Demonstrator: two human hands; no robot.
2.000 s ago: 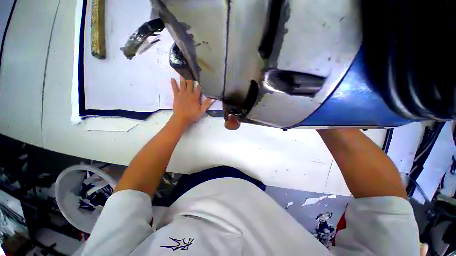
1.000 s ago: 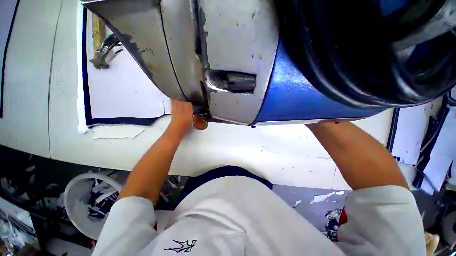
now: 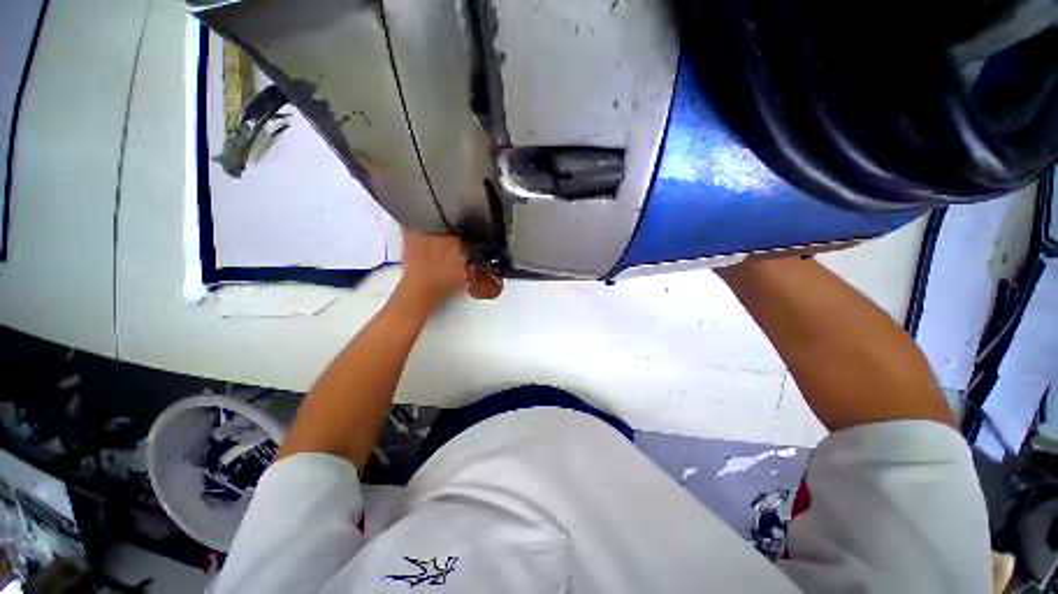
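Observation:
The cutting machine (image 3: 569,151), a large silver and blue motor housing with a thick black cable coil (image 3: 882,116), fills the upper middle and right and hides the cut. The fabric lay (image 3: 290,276) shows as a dark edge around white marker paper (image 3: 290,221) at the left. My left hand (image 3: 432,261) reaches under the housing's left end; only its back and wrist show, the fingers are hidden. My right hand is hidden behind the housing; only the forearm shows.
A yellowish-brown fabric weight (image 3: 237,87) and a dark curved piece (image 3: 253,130) lie on the paper. A white scrap bucket (image 3: 174,464) stands below the table (image 3: 545,348) at left. White-topped dark stacks (image 3: 957,279) and black cables are at the right.
The machine has moved left over the lay since two seconds ago, then slightly back right. My left hand's spread fingers, visible on the paper before, are now hidden under the housing.

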